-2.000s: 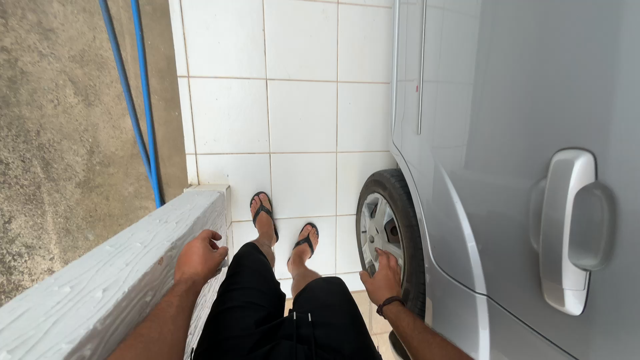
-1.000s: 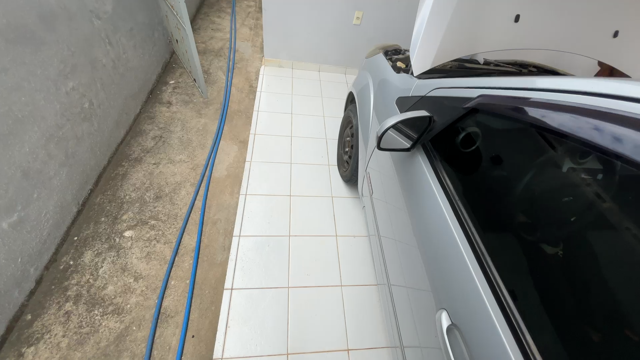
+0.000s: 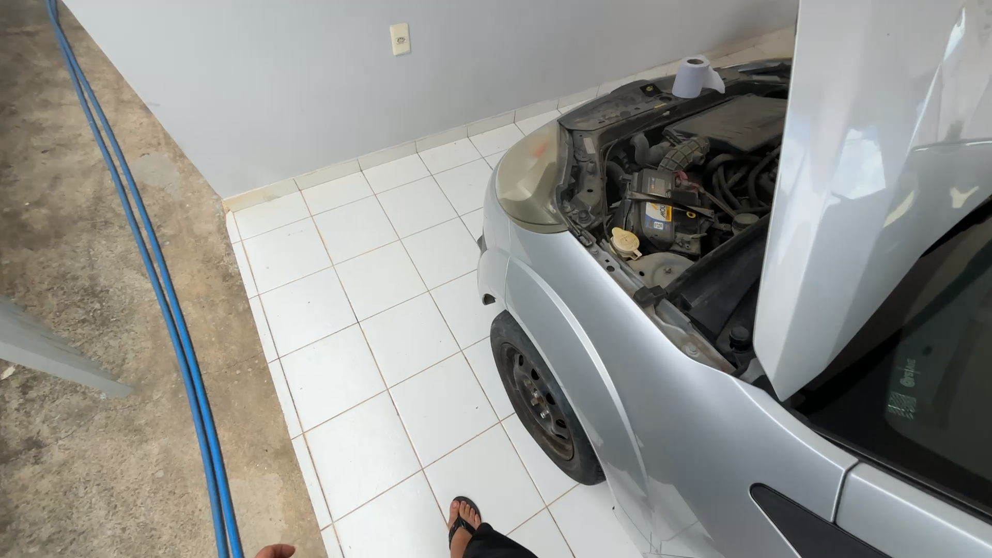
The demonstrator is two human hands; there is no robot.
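Only a small part of my left hand shows at the bottom edge, beside the blue hoses; its fingers are mostly cut off, and whether it holds anything is hidden. My right hand is out of view. To the right stands a silver car with its hood raised. The engine bay shows a battery, a pale yellow reservoir cap and a ribbed air intake hose. A roll of white paper stands upright on the front edge of the engine bay.
My sandalled foot is on white floor tiles, near the front wheel. Two blue hoses run along rough concrete at the left, past a grey post. A wall with a socket closes off the front.
I have moved forward along the car from the rear wheel to the front wheel. The view now takes in the engine bay. Both hands were in view two seconds ago, neither one second ago.
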